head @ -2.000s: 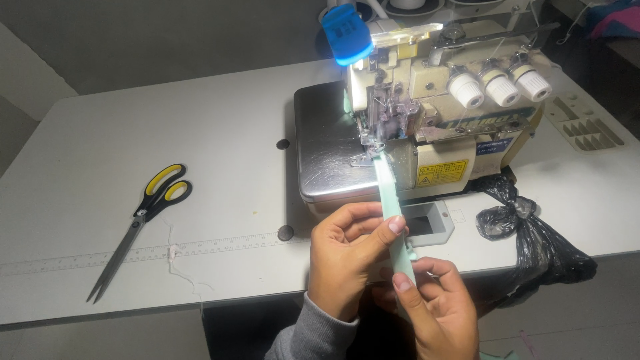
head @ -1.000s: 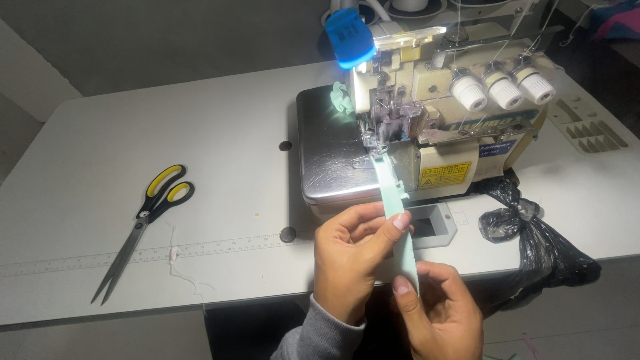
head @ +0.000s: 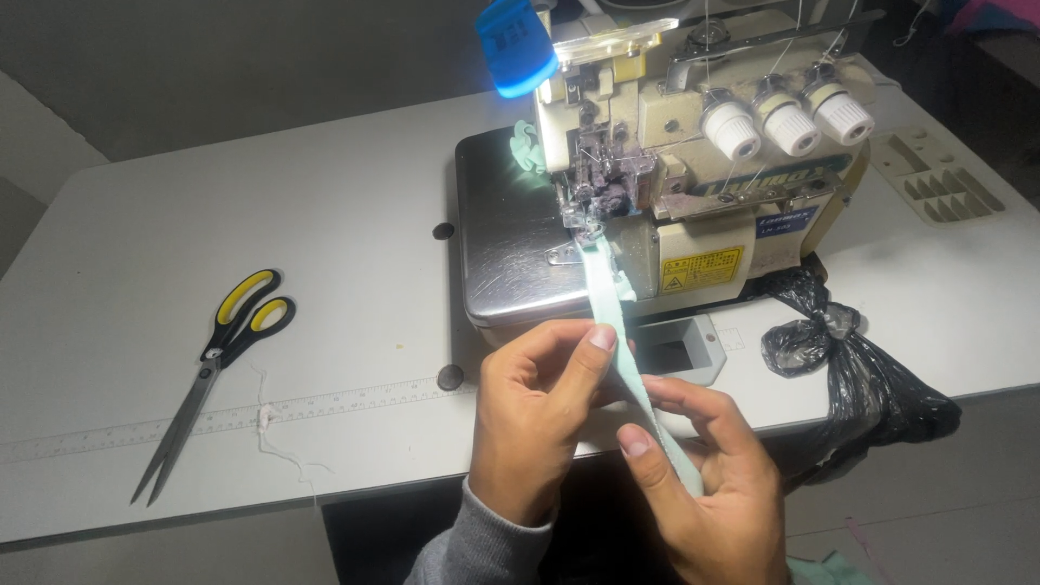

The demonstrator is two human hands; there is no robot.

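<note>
A narrow mint-green fabric strip [head: 605, 292] runs from under the presser foot of the overlock sewing machine [head: 601, 179] down toward me. My left hand [head: 540, 406] pinches it between thumb and fingers just in front of the machine bed. Lower down, my right hand [head: 707, 479] is around the strip's lower part, its thumb and forefinger apart; whether the other fingers grip the cloth is hidden. Behind the needle area, a gathered mint-green piece [head: 528, 146] lies at the back of the steel bed plate [head: 520, 268].
Black-and-yellow-handled scissors [head: 207, 366] lie at the left across a ruler scale [head: 349, 400] on the white table [head: 162, 211]. Thread scraps [head: 266, 418] lie beside them. A knotted black plastic bag [head: 861, 366] hangs at the right front edge. A blue lamp [head: 516, 45] shines above the needle.
The gathered mint-green piece behind the needle area shows more than two seconds ago. My right thumb and forefinger, closed on the strip before, have parted. My left hand still pinches the strip.
</note>
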